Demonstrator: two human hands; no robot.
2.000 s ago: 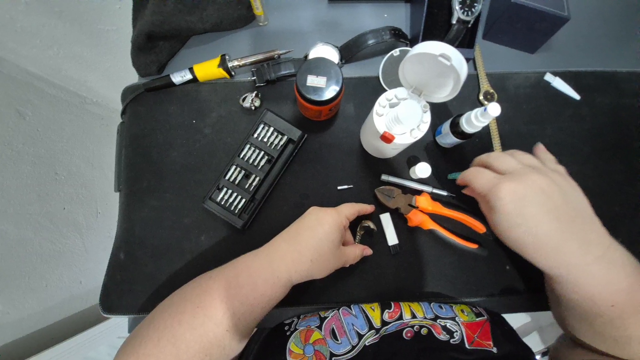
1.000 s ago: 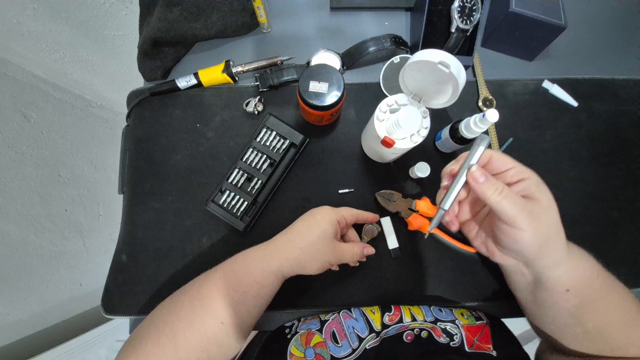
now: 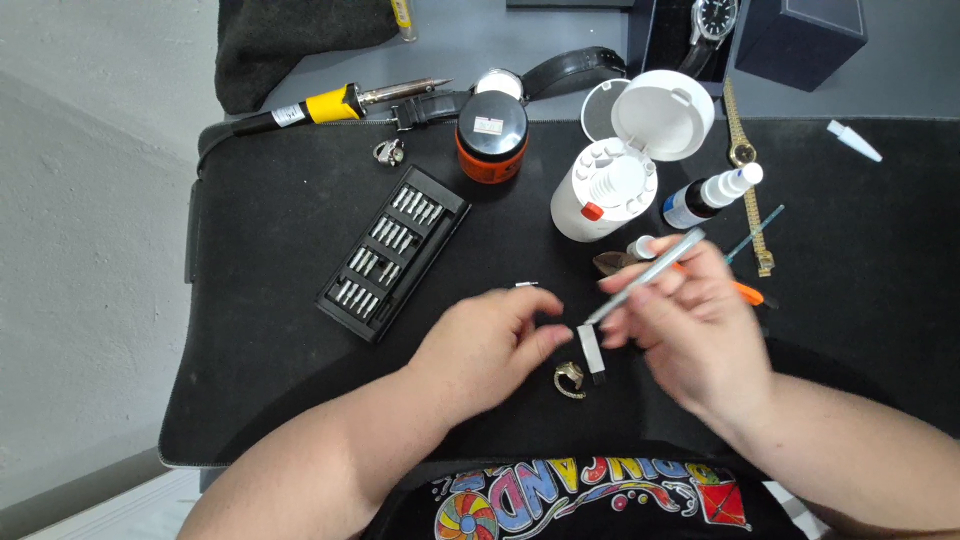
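Observation:
My right hand (image 3: pixel 690 322) holds a silver pen-shaped screwdriver handle (image 3: pixel 649 274), its lower end just above a small white brush (image 3: pixel 591 351) with dark bristles. My left hand (image 3: pixel 491 349) is empty, thumb and forefinger apart, left of that brush. A small metal watch or ring with a curved band (image 3: pixel 570 379) lies on the black mat below my left fingertips. Beyond these fingers is a small driver bit (image 3: pixel 526 284). Pliers with orange handles (image 3: pixel 748 293) lie partly hidden beneath my right hand. A black bit case (image 3: pixel 394 251) holds rows of metal bits.
Behind stand an orange jar with a black lid (image 3: pixel 491 139), a white container with a raised lid (image 3: pixel 604 191) and a spray bottle (image 3: pixel 711 196). A soldering iron (image 3: pixel 330 105), a gold watch (image 3: pixel 742 154), a strap watch (image 3: pixel 574 67) and a white-capped vial (image 3: pixel 641 247) lie around.
My right hand has picked up the silver handle from the mat and moved left with it, over the pliers. My left hand has let go of the small curved-band piece.

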